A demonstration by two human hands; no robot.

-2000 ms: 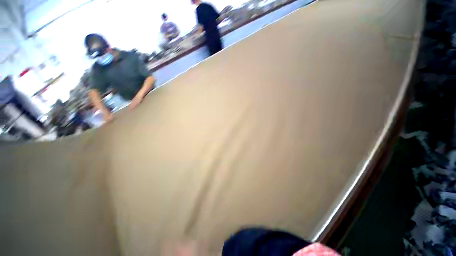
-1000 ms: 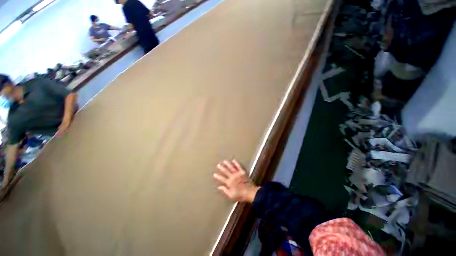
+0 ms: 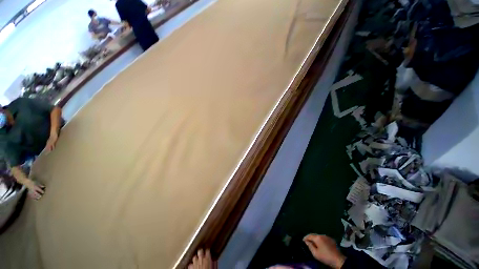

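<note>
A wide tan fabric ply [image 3: 157, 115] covers the long table, with soft slanting ripples in its middle and a pale line along its near side. The layered edge below it [image 3: 252, 168] looks brown. My left hand [image 3: 201, 259] is at the bottom edge of the picture, its fingertips against this layered edge; the rest is cut off, and its grip cannot be told. My right hand [image 3: 323, 249] is over the floor beside the table, fingers curled, with nothing visible in it.
A masked person [image 3: 26, 131] at the far side has both hands at the cloth. Two people stand farther back by another table [image 3: 84, 76]. Scraps [image 3: 388, 189] heap on the green floor at right, beside dark bundles [image 3: 441, 58] and stacked pieces [image 3: 451, 220].
The view has swung toward the near table edge. The hand that lay flat on the cloth is off it; both my hands now show lower down. The far person's hand rests flatter on the cloth.
</note>
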